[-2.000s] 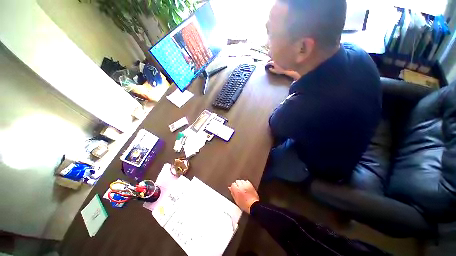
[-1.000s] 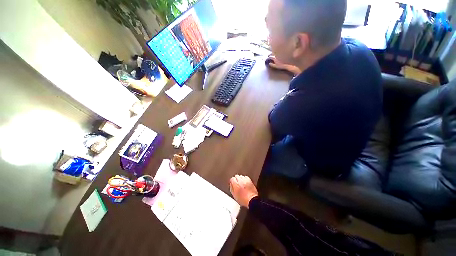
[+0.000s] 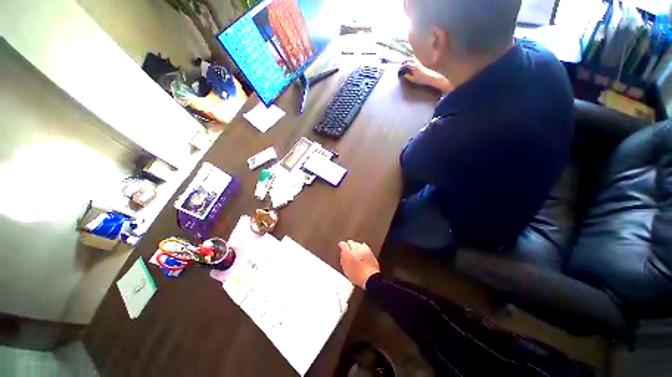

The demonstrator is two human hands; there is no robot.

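My right hand [image 3: 359, 263], in a dark sleeve, rests on the desk's near edge beside the white papers [image 3: 295, 294]. Its fingers are loosely curled together and no object shows in it. My left hand is out of the picture. The papers lie partly over a pink sheet [image 3: 239, 243]. A phone [image 3: 325, 168] with a pale face lies against a pale calculator [image 3: 298, 154], next to small white slips [image 3: 284, 186]. A gold-brown ornament [image 3: 264, 220] stands at the papers' far corner.
A seated person [image 3: 486, 140] in dark clothes has a hand on a mouse beyond the keyboard [image 3: 349, 101]. The monitor [image 3: 273, 48] is lit. A pen cup [image 3: 219, 255], purple box [image 3: 205, 197] and green-edged pad [image 3: 137, 288] stand along the desk's left side. A black armchair [image 3: 626, 221] is at right.
The view has shifted slightly, so the desk things appear higher in the picture. My right hand stays at the desk edge by the papers. The seated person's hand stays at the mouse.
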